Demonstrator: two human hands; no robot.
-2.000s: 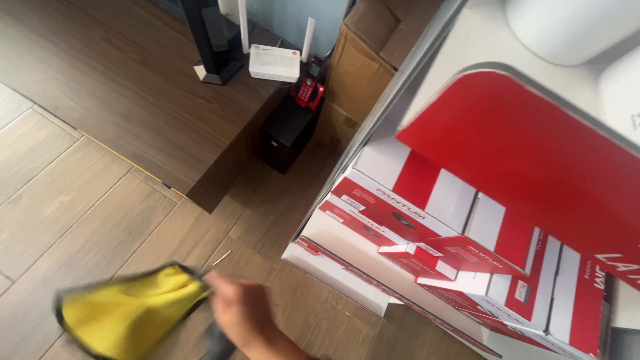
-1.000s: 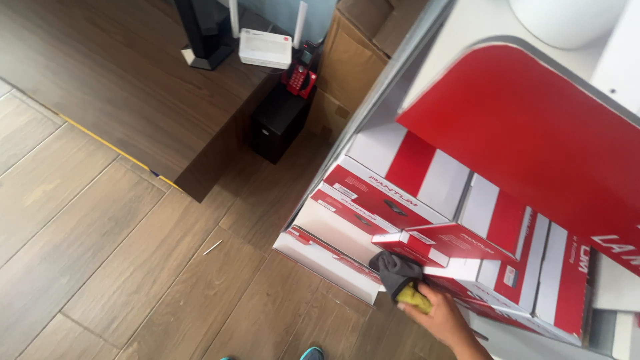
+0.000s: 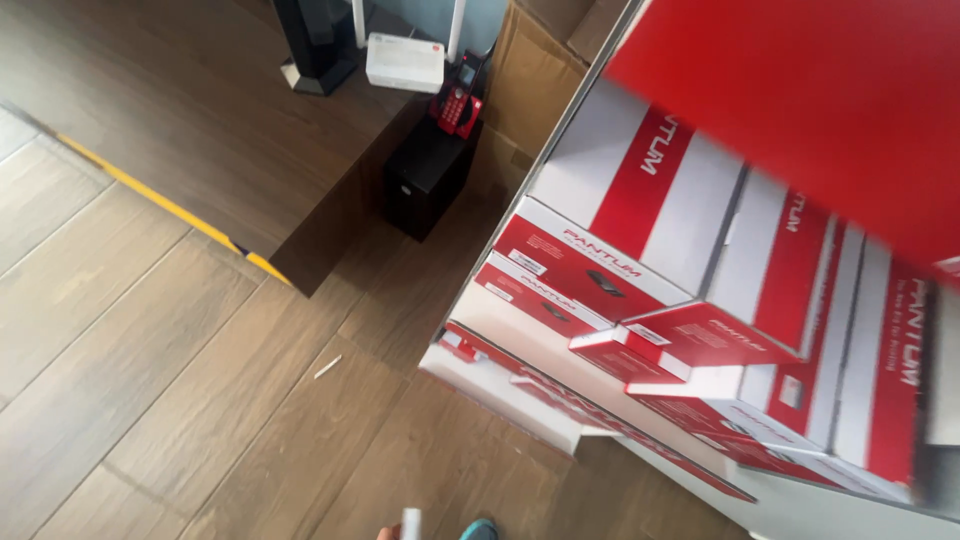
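Observation:
At the bottom edge a small part of a hand shows, apparently my left hand, with its fingers at a small white object; most of both is cut off by the frame. My right hand is out of view, and so is the grey and yellow cloth. A thin white stick lies on the wood-look tile floor, up and left of the hand. On the right, red and white Pantum boxes are stacked on a white shelf, beneath a blurred red panel.
A brown wooden desk or cabinet with a yellow-edged strip stands at upper left, holding a white router. A red cordless phone rests on a black box-shaped unit. Behind are cardboard boxes. A shoe tip shows below.
The hand with the cloth moved from the lower left to the front of the boxed shelf, then out of view. A hand with a white object now shows at the bottom edge.

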